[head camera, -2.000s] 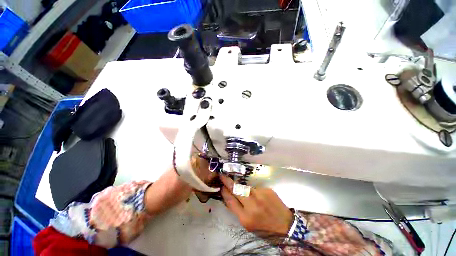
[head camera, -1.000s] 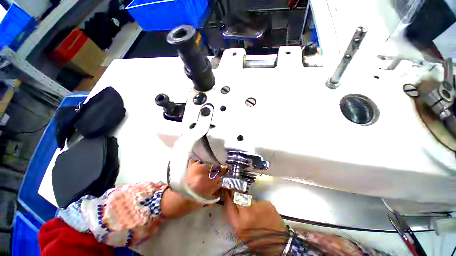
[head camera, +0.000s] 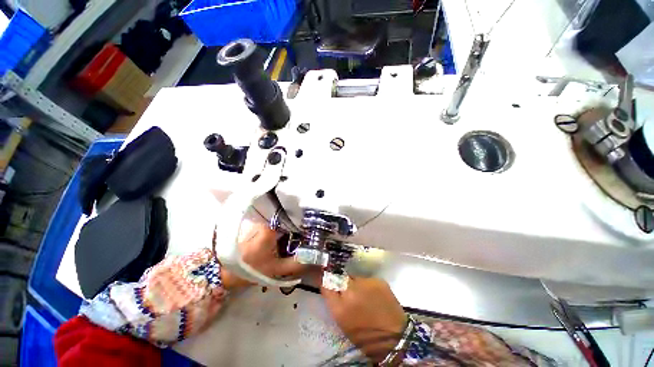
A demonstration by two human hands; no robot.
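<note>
My left hand (head camera: 264,249) is under the sewing head, behind the curved white guard (head camera: 228,240), its fingers at the needle area. My right hand (head camera: 367,310) lies just right of it, fingertips close to the left ones below the shiny tension discs (head camera: 314,233). A small strip of black fabric (head camera: 307,289) shows at the fingertips of both hands; most of it is hidden by the hands and machine head. The white sewing machine (head camera: 401,186) spans the view. The needle and presser foot cannot be made out clearly.
A stack of flat black panels (head camera: 115,244) lies left, with puffier black pieces (head camera: 145,163) beyond. A blue bin (head camera: 44,240) stands at the left edge. Snips with red-and-black handles (head camera: 579,335) lie lower right. Dark loose strands hang over my right wrist.
The machine appears shifted slightly left in view. Both hands stay at the needle area; my left hand sits a little further left behind the guard, and more black edge shows below the fingers.
</note>
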